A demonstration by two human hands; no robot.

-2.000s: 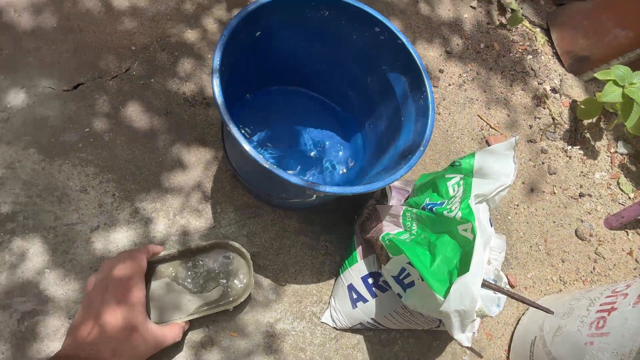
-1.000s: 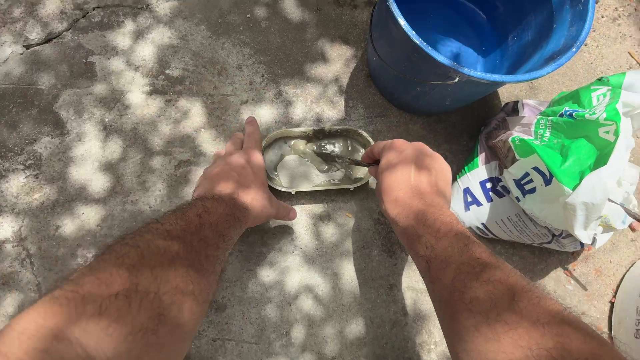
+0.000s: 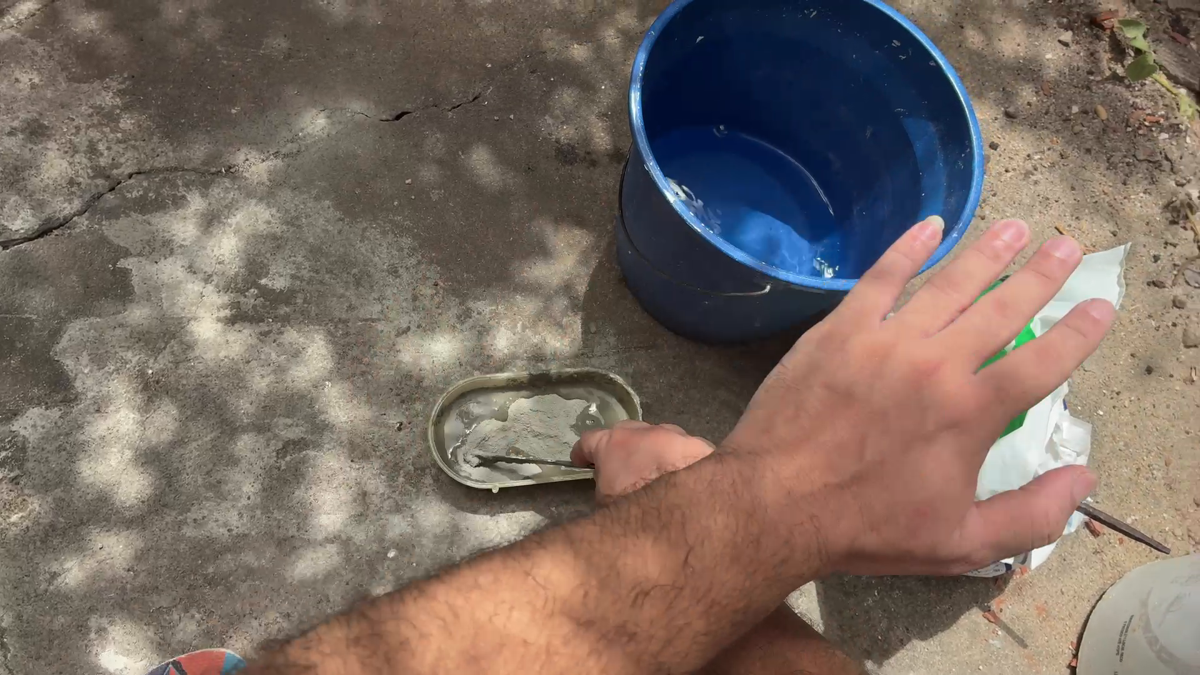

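Note:
An oval, shallow dish (image 3: 445, 422) lies on the concrete with wet grey-white powder paste (image 3: 539, 427) and some water in it. My right hand (image 3: 652, 457) is closed around a thin metal tool (image 3: 525, 460), whose tip rests in the paste; its handle is hidden in the hand. My left hand (image 3: 923, 394) reaches across above the right forearm, palm down with fingers spread, holding nothing. It hangs over the white and green plastic bag (image 3: 1031, 450) and hides most of it. A blue bucket (image 3: 712, 291) with a little water stands behind the dish.
A dark thin rod (image 3: 1125, 527) sticks out beside the bag. A whitish round container (image 3: 1148, 623) sits at the lower right corner. Cracked concrete (image 3: 281, 281) spreads to the left, sandy ground to the right. Part of a patterned item (image 3: 199, 663) shows at the bottom edge.
My left hand has left the dish's left side and moved right, across my right arm to over the bag. My right hand still holds the tool in the dish.

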